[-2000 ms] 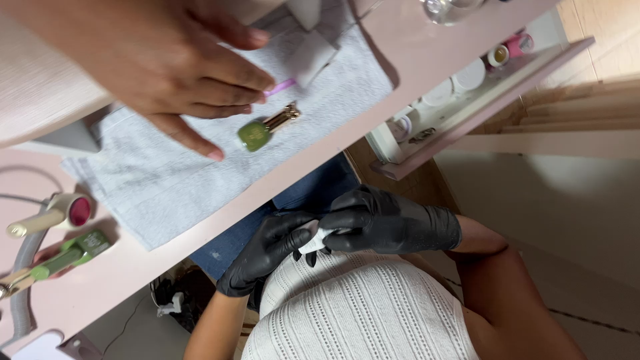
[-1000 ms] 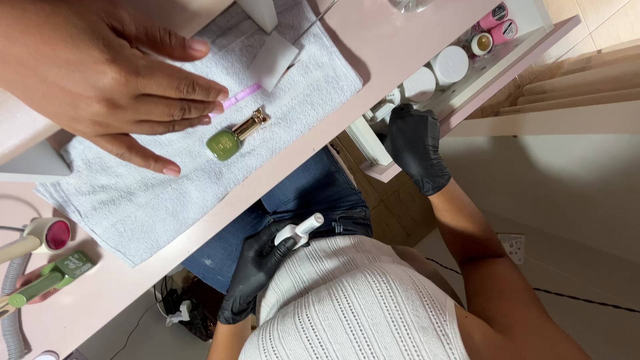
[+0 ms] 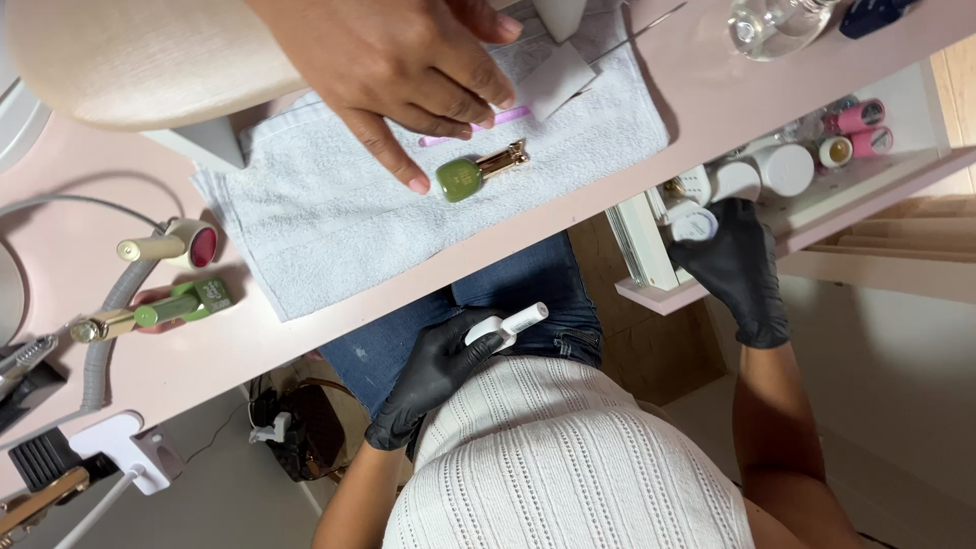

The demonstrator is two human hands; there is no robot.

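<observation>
My left hand (image 3: 442,366), in a black glove, holds a small white nail polish bottle (image 3: 507,326) over my lap, its capped end pointing up and right. My right hand (image 3: 736,263), also gloved in black, reaches into the drawer (image 3: 839,179) at the right; its fingers are at a small white jar (image 3: 692,223), and whether they grip it is unclear. On the light towel (image 3: 366,236) lies a green nail polish bottle (image 3: 459,180) with a gold cap. Another person's bare hand (image 3: 427,76) hovers or rests beside it, above a purple stick (image 3: 515,116).
White jars (image 3: 787,169) and pink-capped containers (image 3: 860,116) fill the drawer. On the pink table (image 3: 320,343) are a clear glass bottle (image 3: 778,29), a white square pad (image 3: 560,80), more polish bottles (image 3: 171,305) and a grey hose (image 3: 97,366). A bag (image 3: 316,427) sits below the table.
My right hand has left the white bottle near my lap and gone to the drawer. My left hand still holds the bottle. The other person's hand remains over the towel.
</observation>
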